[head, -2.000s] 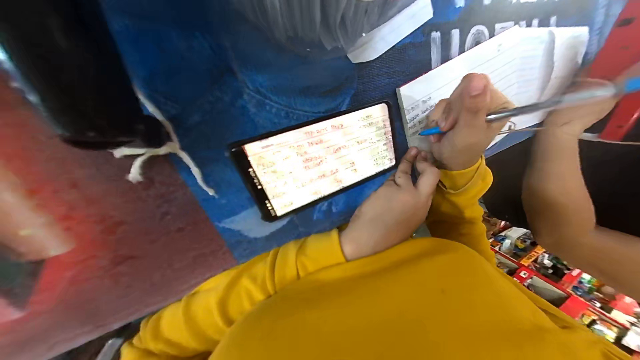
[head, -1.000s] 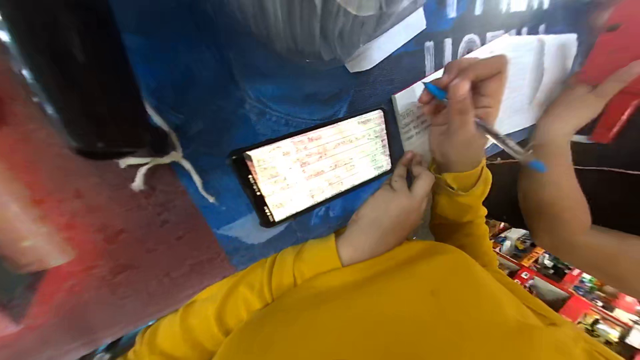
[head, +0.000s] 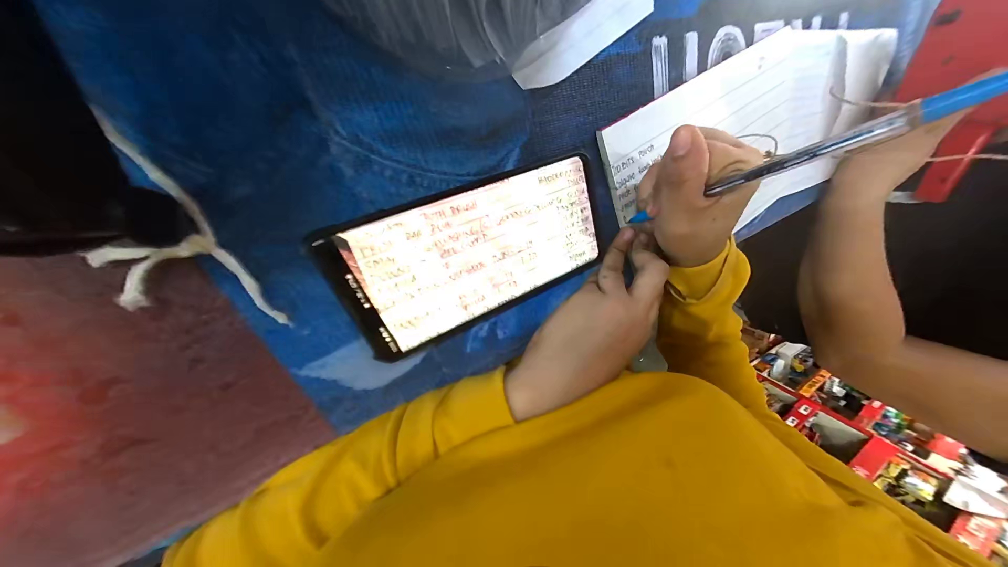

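Note:
My right hand (head: 697,197) is shut around a clear-barrelled ballpoint pen (head: 819,150) with blue ends. Its tip points down at the handwritten lines near the edge of an open lined notebook (head: 756,87). Just beside it, my left hand (head: 594,335) lies with its fingertips at the lower edge of the notebook, close to the pen tip. Whether those fingers pinch the page or something small and dark is unclear. To the left of both hands lies a smartphone (head: 480,252), its lit screen showing a picture of handwriting.
The surface has a blue denim-print cover (head: 409,118). A plastic-wrapped bundle (head: 465,31), a white paper piece (head: 583,47) and a black object with white string (head: 189,244) lie around. Another person's forearm (head: 858,268) is at the right, above red bins of packaged goods (head: 890,457).
One second ago my right hand held the pen with its tip raised; now the tip is down at the notebook's edge. My left hand stays beside the notebook.

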